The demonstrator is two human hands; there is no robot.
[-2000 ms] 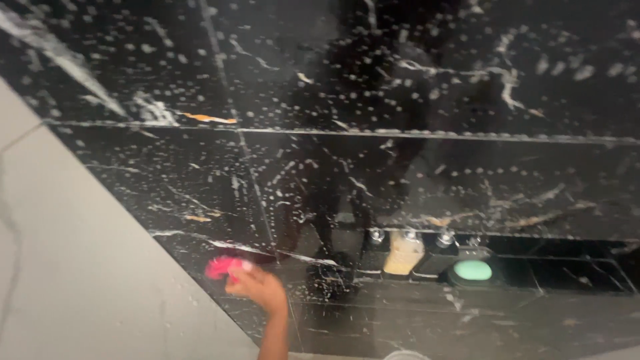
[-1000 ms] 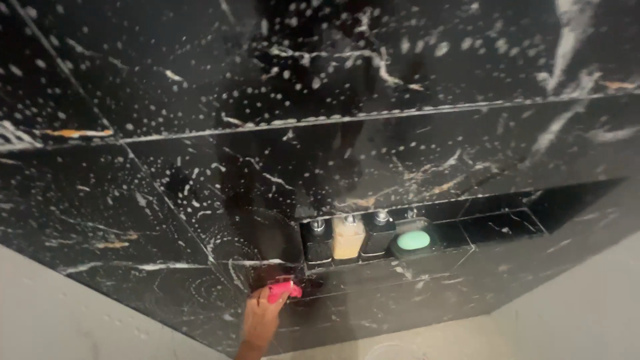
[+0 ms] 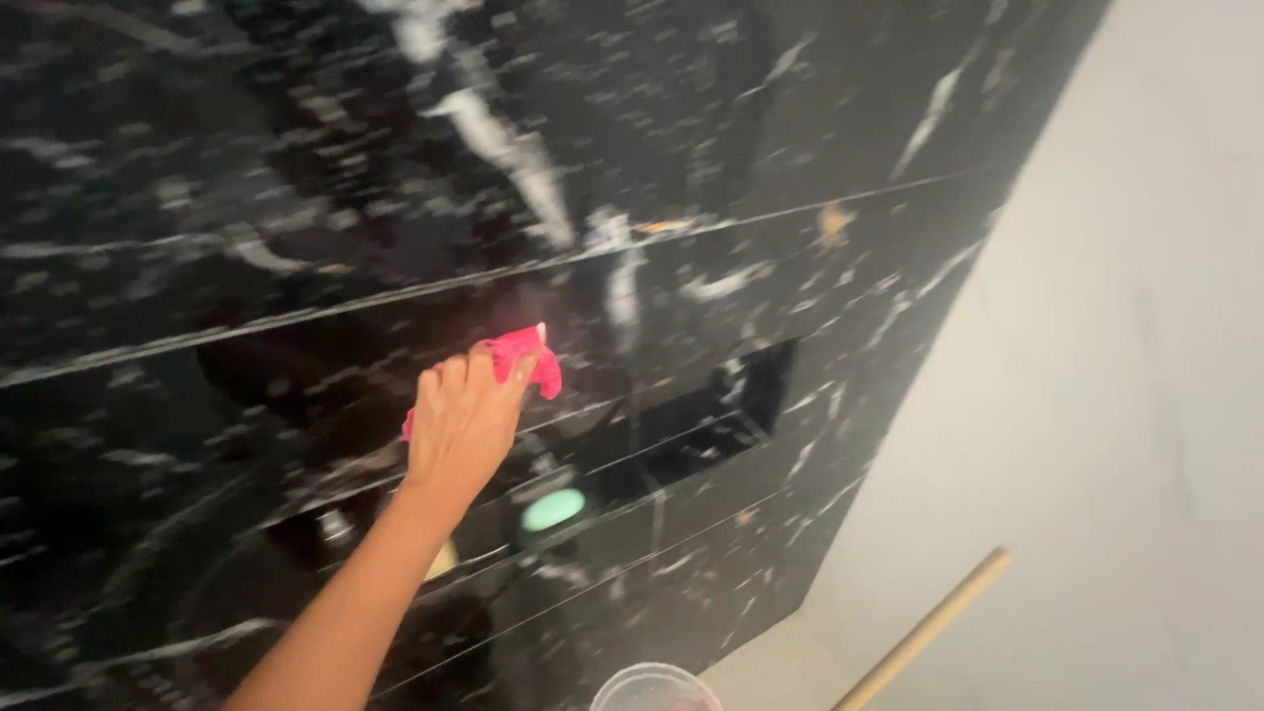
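Observation:
My left hand [image 3: 464,410], back toward the camera, is pressed against the black marble-look wall tile [image 3: 711,286] with a bright pink cloth [image 3: 518,355] bunched under its fingers. It is just above a long recessed wall niche [image 3: 691,434]. A mint-green oval bar, likely soap [image 3: 553,510], rests in the niche to the lower right of the hand. My forearm crosses the niche and mostly hides a cream-coloured bottle [image 3: 441,561]. A shiny pump top [image 3: 334,525] shows left of the forearm. My right hand is out of view.
A pale wall [image 3: 1116,395] meets the dark tiles at the right. A wooden stick or handle [image 3: 928,627] slants up at the lower right. The rim of a clear plastic container [image 3: 657,676] shows at the bottom edge. White droplets or spots mark the upper tiles.
My left hand with the pink cloth has moved up and right, from below the bottles to above the niche. The view has swung right, bringing in the wooden handle.

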